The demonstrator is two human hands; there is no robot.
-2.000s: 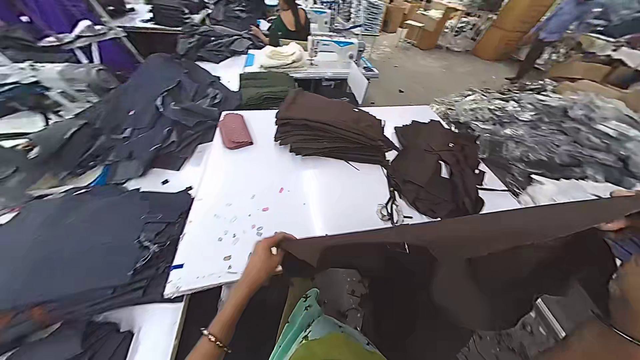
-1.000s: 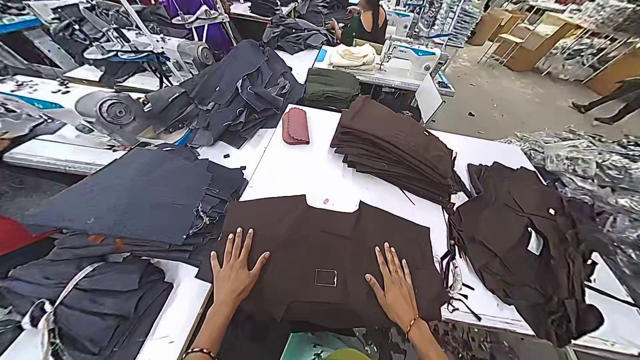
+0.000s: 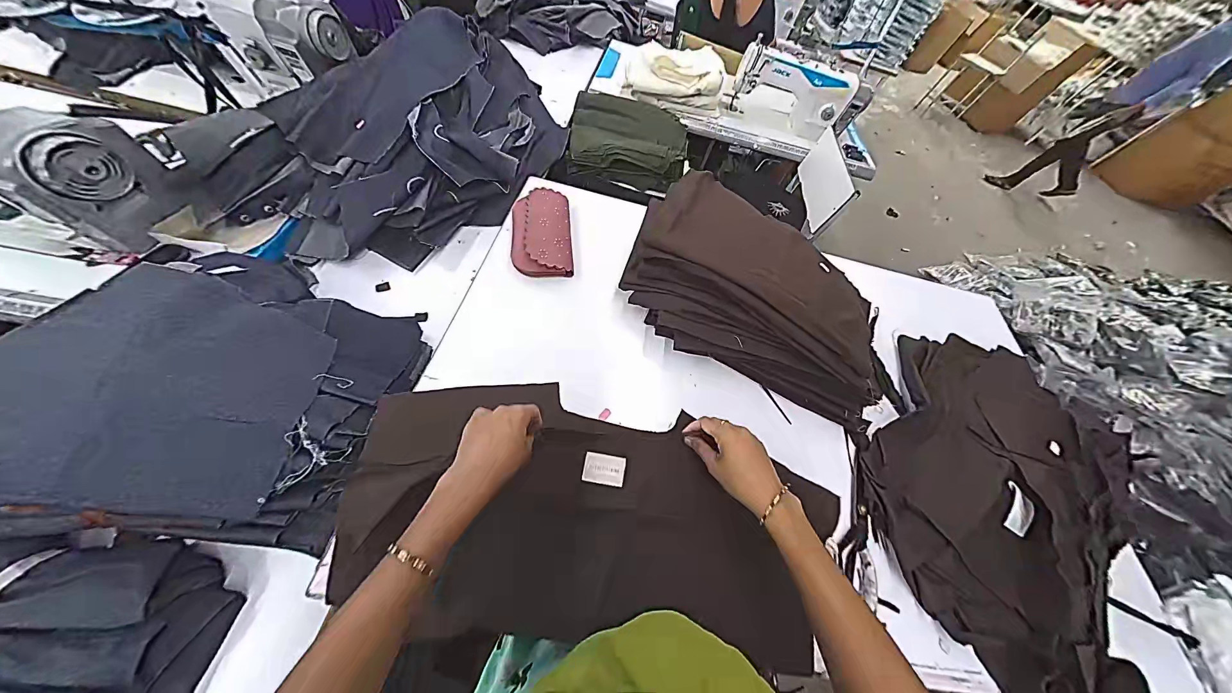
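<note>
A dark brown cut fabric panel [image 3: 597, 549] with a notched upper edge lies over the near edge of the white table [image 3: 568, 337]. My left hand [image 3: 496, 448] pinches the cloth left of the notch. At the notch's right corner, my right hand [image 3: 736, 457] has the fabric edge between thumb and fingers. Between the hands a small white label [image 3: 603, 470] shows on the cloth. Beyond the panel sit a pink scalloped pouch [image 3: 545, 233] and a stack of folded brown fabric pieces [image 3: 751, 289].
A heap of brown garments [image 3: 991, 500] lies at the right of the table. Blue-grey fabric stacks [image 3: 164, 385] are on the left. Behind the table are folded green cloth [image 3: 626, 140], a sewing machine [image 3: 794, 87] and a seated person. Plastic-wrapped goods [image 3: 1145, 366] pile up at far right.
The brown panel was held up two seconds ago, then lay spread under both flat palms. Now both hands grasp it near the notch, and a white label shows where a stitched square outline was.
</note>
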